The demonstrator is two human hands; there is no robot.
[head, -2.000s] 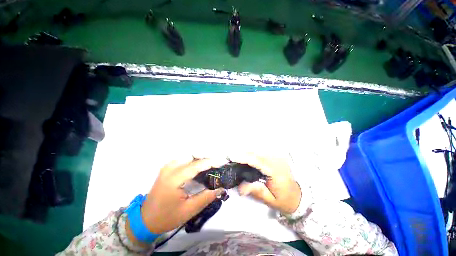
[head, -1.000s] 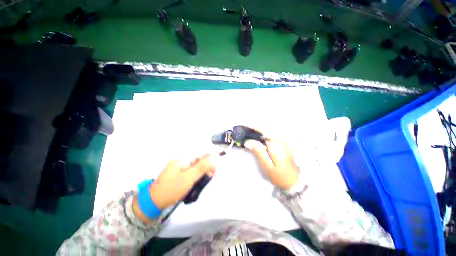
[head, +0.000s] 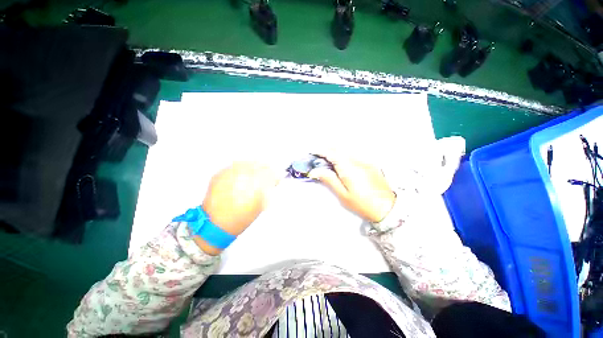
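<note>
A small dark part, which looks like the black housing (head: 305, 165) with a greyish face, is in the fingertips of my right hand (head: 360, 188), above the white work sheet (head: 317, 244). My left hand (head: 239, 195), with a blue wrist band (head: 210, 228), is just left of it. Its fingers are washed out by glare, and I cannot tell whether they touch the part or hold anything. No cable shows at either hand.
A dark foam pad (head: 53, 119) with black housings (head: 106, 198) along its edge is at left. Beyond a pale metal edge (head: 297, 70), black units lie on the green conveyor belt (head: 211, 33). A blue bin (head: 522, 224) with dark cables is at right, beside a white crumpled cloth (head: 451, 157).
The black cable bundle seen under my left hand is out of sight. Both hands moved up the sheet from the front, and my left hand has turned. The whole view has shifted slightly upward.
</note>
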